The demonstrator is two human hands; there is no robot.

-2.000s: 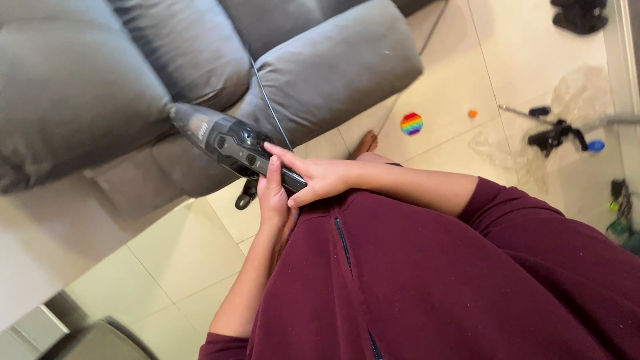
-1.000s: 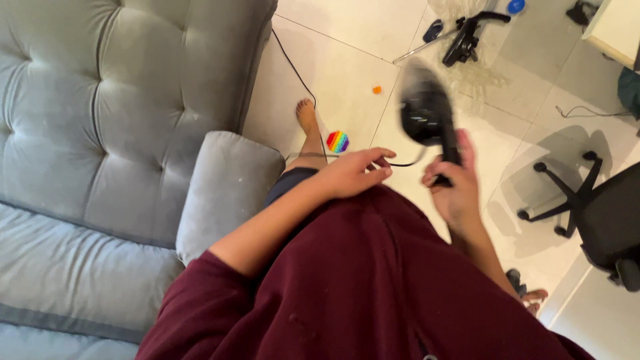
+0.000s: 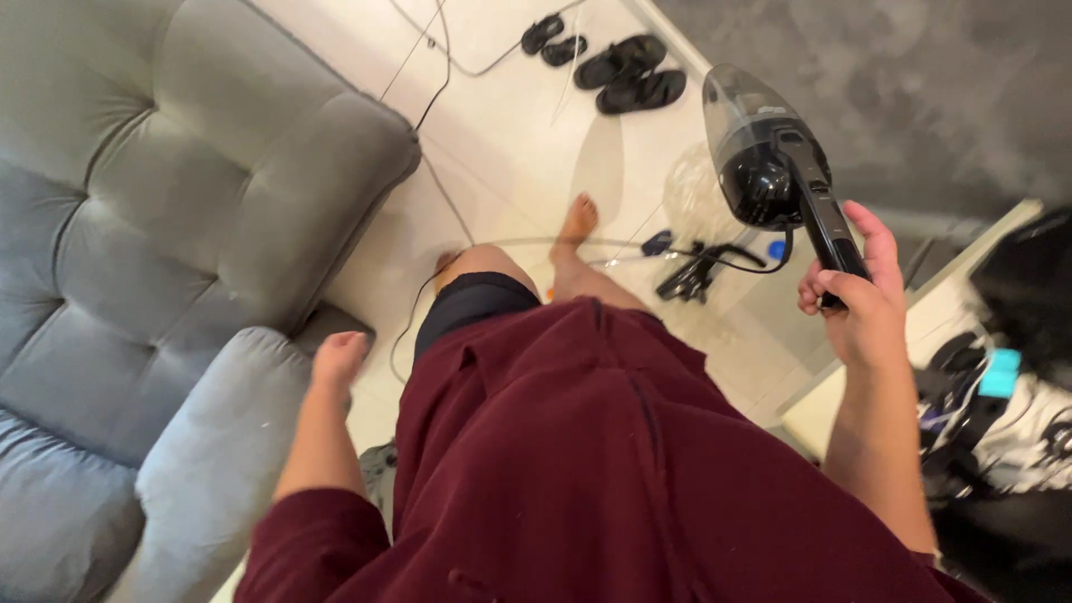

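My right hand (image 3: 867, 285) is closed around the handle of a black handheld vacuum cleaner (image 3: 775, 163), held up at the right with its clear nozzle end pointing up and left. A black power cord (image 3: 745, 268) loops from the vacuum toward my legs. My left hand (image 3: 339, 360) hangs at the left, beside the padded arm (image 3: 222, 419) of the grey sofa. I see nothing in it, but its fingers are partly hidden and blurred.
A grey tufted sofa (image 3: 201, 159) fills the left. Black sandals (image 3: 632, 75) lie on the tiled floor ahead. A black stand-like object (image 3: 695, 272) lies right of my foot. Cords cross the floor near my legs. Cluttered items and a cyan object (image 3: 999, 373) are at the right.
Both hands were at the vacuum two seconds ago; now only my right hand holds it, raised at the right. My left hand has moved away to the left. The view has turned strongly.
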